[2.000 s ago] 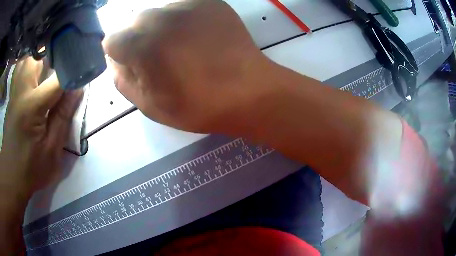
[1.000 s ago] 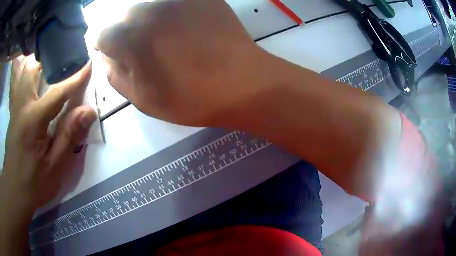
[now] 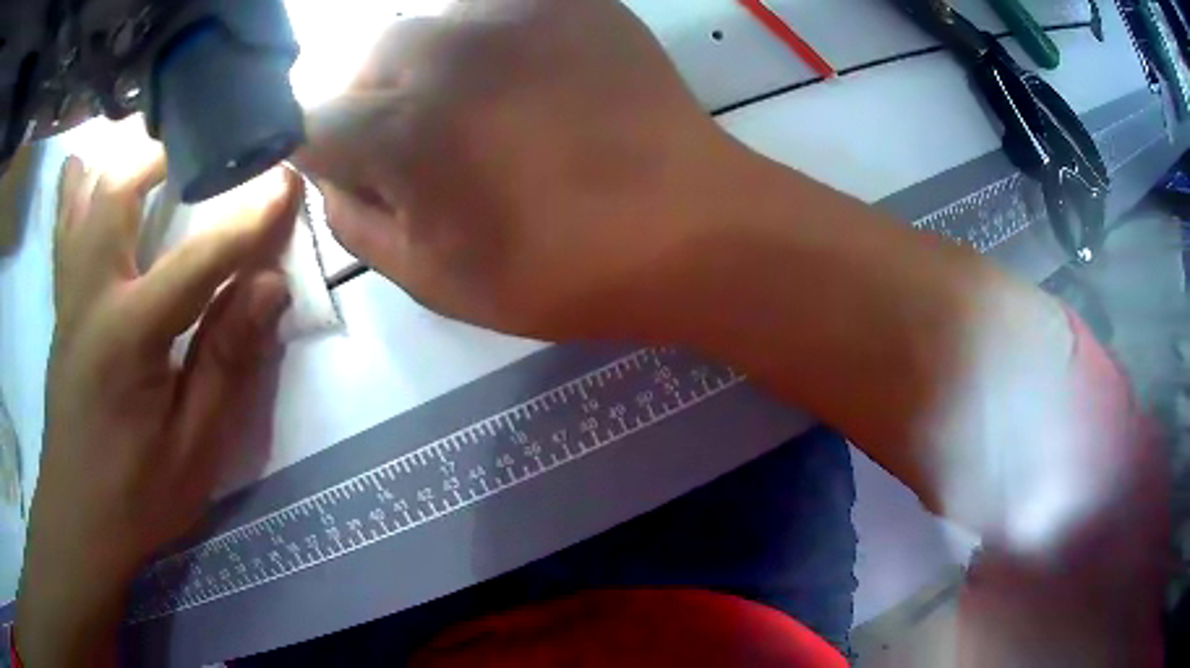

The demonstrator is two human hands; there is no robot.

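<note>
A pale cloth piece (image 3: 311, 298) with a straight edge and an angled corner lies on the machine bed under my left hand. My left hand (image 3: 170, 307) rests on it with bent fingers and holds it, fingertips near the machine head. My right hand (image 3: 457, 163) is curled beside the head, just right of the piece; its fingertips are lost in glare, and whether it grips anything is hidden. The dark grey rounded end of the machine head (image 3: 232, 124) hangs above the fingers. The needle area is not visible.
A red-orange stick (image 3: 790, 39) lies behind my right wrist. Black-handled scissors (image 3: 1031, 118) and a green-handled tool (image 3: 1027, 31) lie at the upper right. The grey table edge (image 3: 431, 476) with its printed scale runs in front of me.
The cloth piece now shows further right beyond my left hand, covering the bed plate's corner. My left hand has moved right and its fingers are more bent. My right hand stays curled beside the machine head.
</note>
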